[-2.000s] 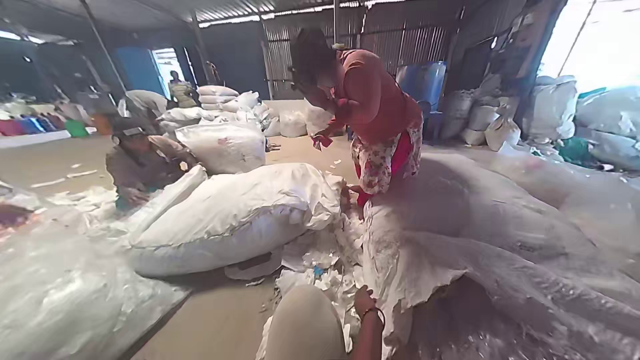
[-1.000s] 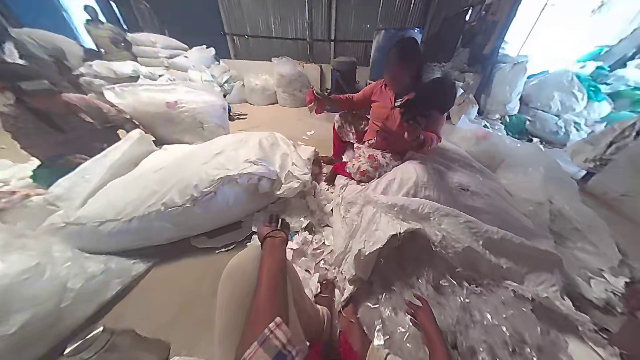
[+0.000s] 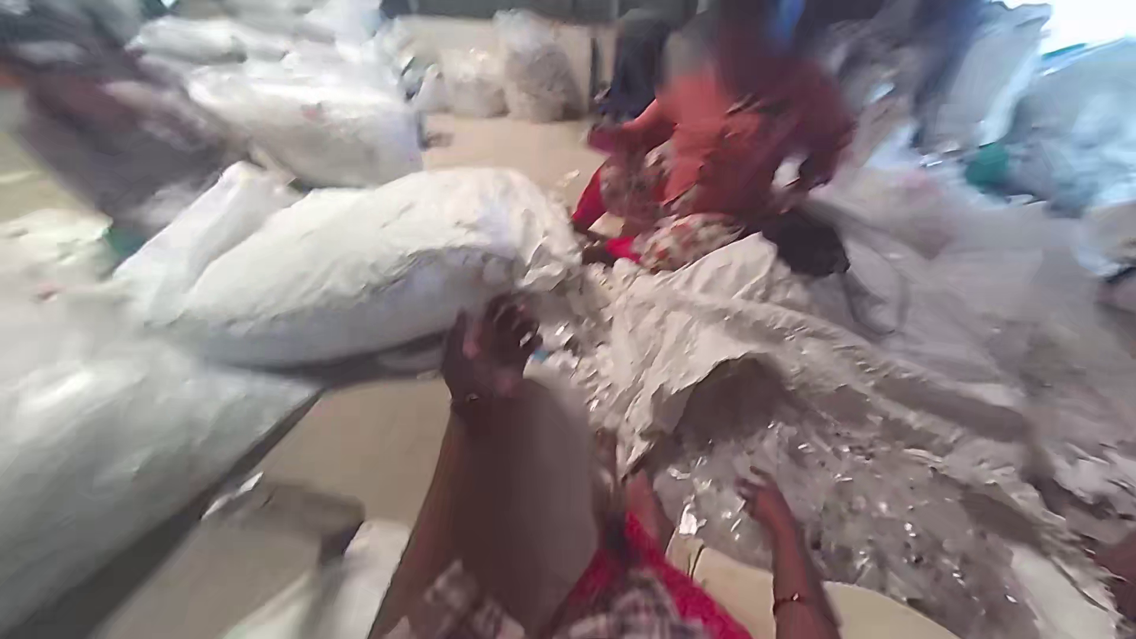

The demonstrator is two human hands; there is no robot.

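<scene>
My left hand is raised over my knee, close to the near side of a stuffed white sack; its fingers are blurred, and whether it holds anything is unclear. Lower right, my right hand reaches over a heap of small plastic scraps, its fingers seemingly apart; contact with the scraps cannot be told. The heap lies partly inside an open white woven sack with a folded-back mouth. Pale scraps lie between the two sacks.
A person in a red top sits just beyond the open sack. Another person is blurred at upper left. A large translucent bag fills the left side. Full bags stand at the back. A grey block-like object lies at lower left.
The person in red was standing bent over two seconds ago and is now seated. My right hand was not in view in the oldest frame. The view has tilted down.
</scene>
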